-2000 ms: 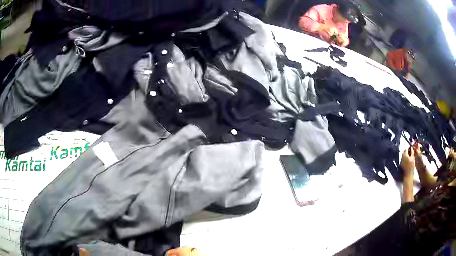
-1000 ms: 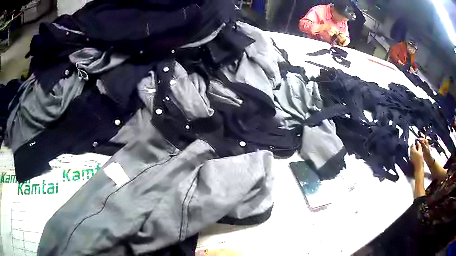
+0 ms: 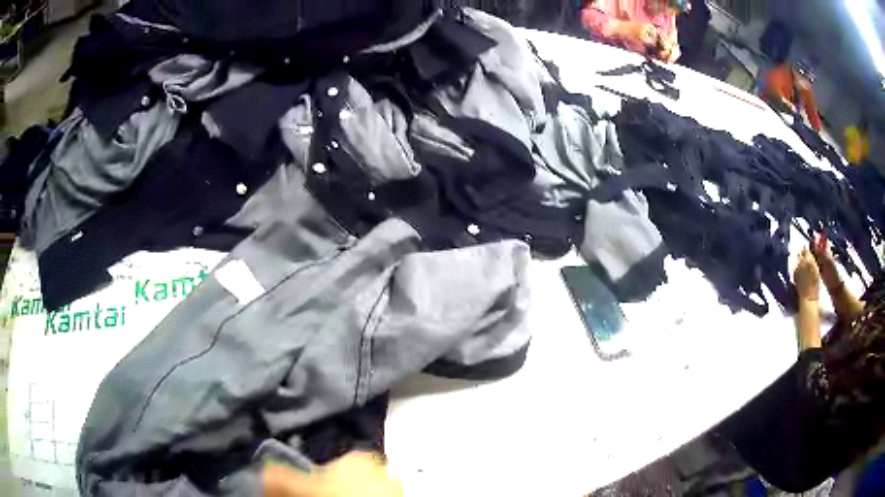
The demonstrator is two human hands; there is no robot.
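A grey garment, wrong side out (image 3: pixel 281 340), lies on the white table with a dark stitched seam along it and a small white care label (image 3: pixel 241 281). My right hand (image 3: pixel 359 476) is blurred at the bottom edge, over the garment's near part. Its fingers and anything in them cannot be made out. An orange-brown blurred shape touches it on the left; whether this is my left hand cannot be told. Grey cloth is bunched beside it. No snips can be made out.
Black and grey garments (image 3: pixel 466 175) are heaped beyond. A mobile phone (image 3: pixel 595 309) lies right of the garment. Tangled black strips (image 3: pixel 708 194) spread farther right, where another worker's hands (image 3: pixel 810 277) handle them. Other people sit beyond the table.
My right hand shows more at the bottom edge than a second ago, close to the orange-brown shape. The head view has shifted. The grey garment lies much as before.
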